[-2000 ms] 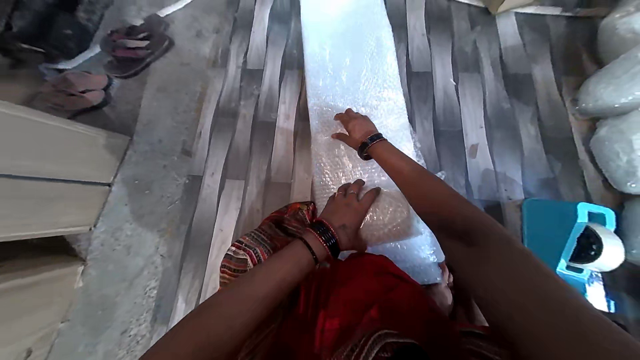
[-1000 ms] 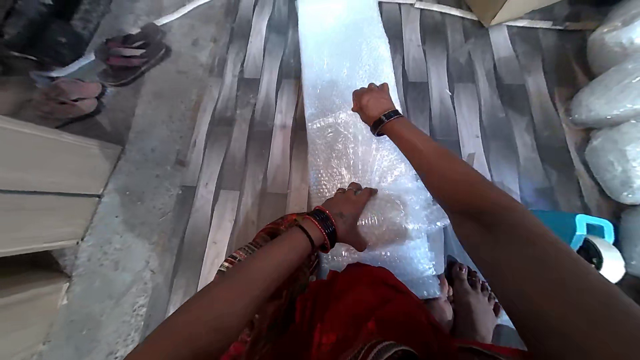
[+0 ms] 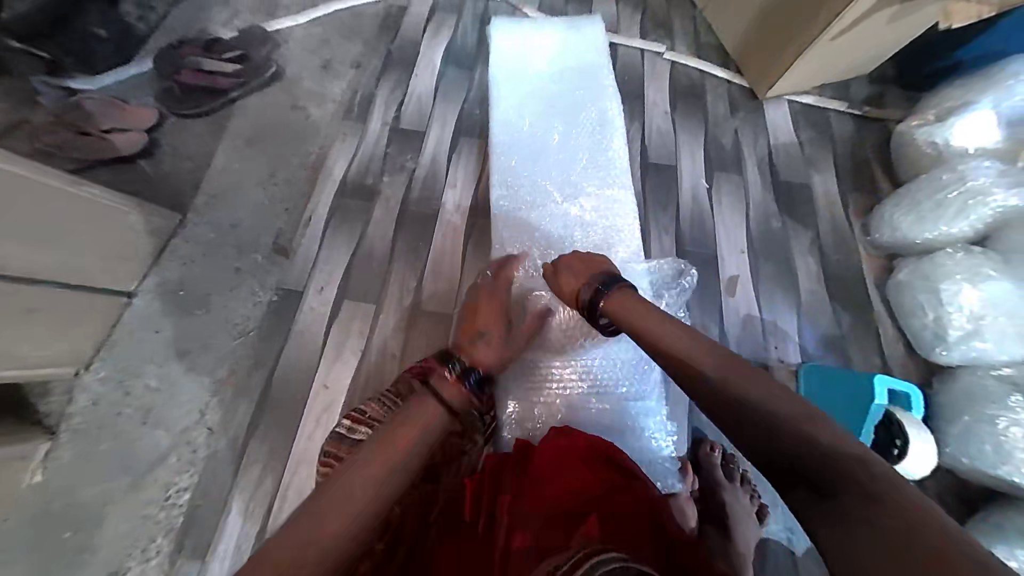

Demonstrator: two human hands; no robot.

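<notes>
A long strip of bubble wrap lies on the wood-patterned floor and runs away from me, with a bulging wrapped part at its near end. What is inside the bulge cannot be made out. My right hand, fingers curled closed, grips the wrap at the top of the bulge. My left hand rests against the bulge's left side, fingers spread and somewhat blurred. A loose flap of wrap sticks out to the right, below my right wrist.
Several bubble-wrapped bundles line the right edge. Near them are a teal plastic holder and a tape roll. A cardboard box stands at top right, boxes at left, sandals at upper left. My bare foot is lower right.
My right hand has come back towards me along the strip, down to the bulge. My left hand has moved up along the bulge's left side, and its fingers now point farther away from me.
</notes>
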